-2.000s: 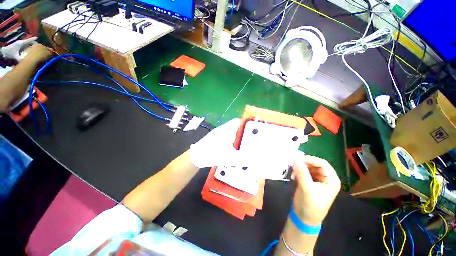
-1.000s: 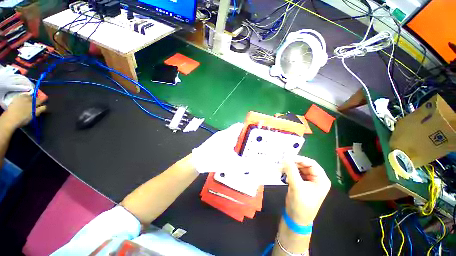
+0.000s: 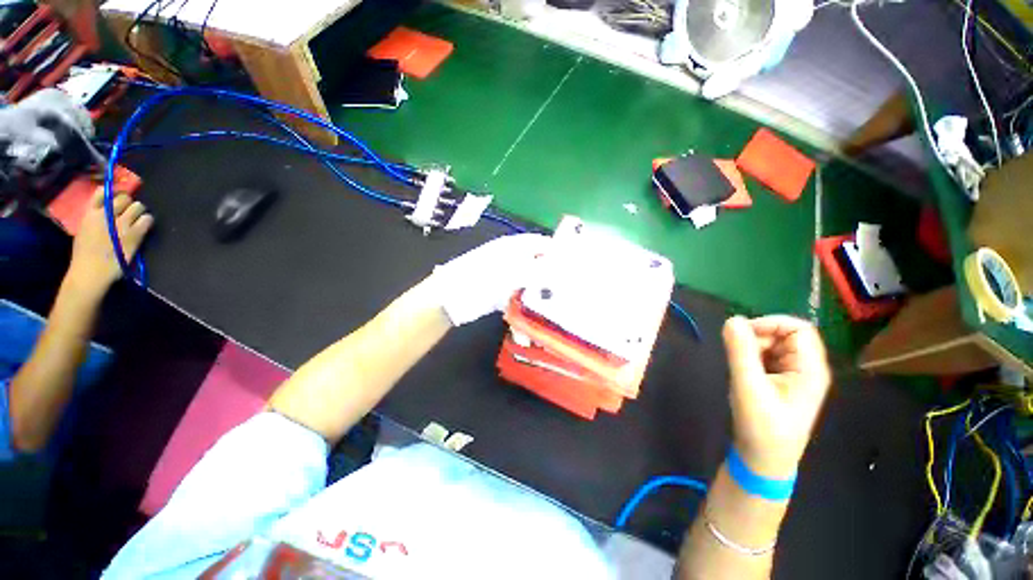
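A flat white-bottomed box [image 3: 600, 289] with dark corner dots lies underside up on top of a stack of orange-red pads [image 3: 566, 383] on the black mat. My left hand [image 3: 489, 275], in a white glove, grips its left side; some fingertips are hidden behind the box. My right hand [image 3: 779, 368], bare with a bright blue wrist band, is raised to the right of the stack, apart from it. Its fingers are curled in towards the thumb, and nothing shows between them.
Black-topped boxes [image 3: 693, 185] and orange-red pads [image 3: 777, 164] lie on the green surface. Blue cables run to a silvery connector block [image 3: 430, 199]. A mouse [image 3: 242, 209] lies left. A coworker's hands are at far left. A fan [image 3: 725, 32] and tape roll [image 3: 993, 283] stand beyond.
The held box and pad have come down onto the stack. My right hand has left the box and moved right. A black-topped box at the back right now shows fully. The view has tilted down.
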